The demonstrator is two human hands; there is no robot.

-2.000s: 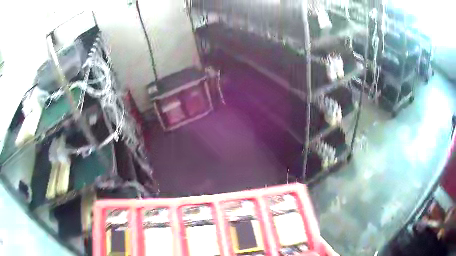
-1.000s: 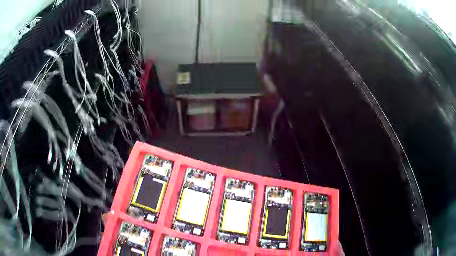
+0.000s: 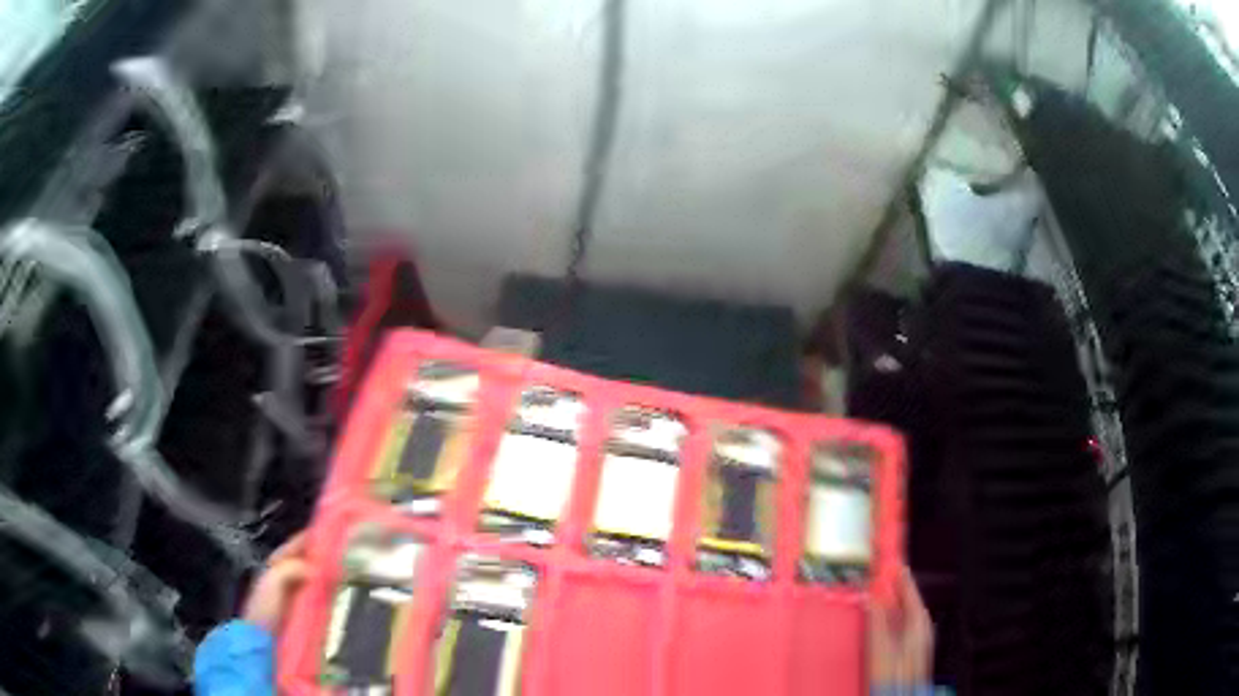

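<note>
A red-orange tray is held in front of me, slightly tilted, its left side higher. All five pockets of the far row hold open-backed phones; some show white batteries, some black. Two phones lie in the near row at the left, and the pockets right of them that show are empty. My left hand grips the tray's left edge, its fingers partly hidden. My right hand grips the right edge. Both hands are blurred and have blue at the wrist.
White charging cables hang from the dark rack at the left. Slotted black rack inserts stand at the right along a metal shelf edge. A dark-topped surface stands beyond the tray, before a pale wall. A red object is behind the tray's left corner.
The tray shows higher in the picture, with more of its near row. Both hands have come more into view. The racks and the dark-topped surface are nearer.
</note>
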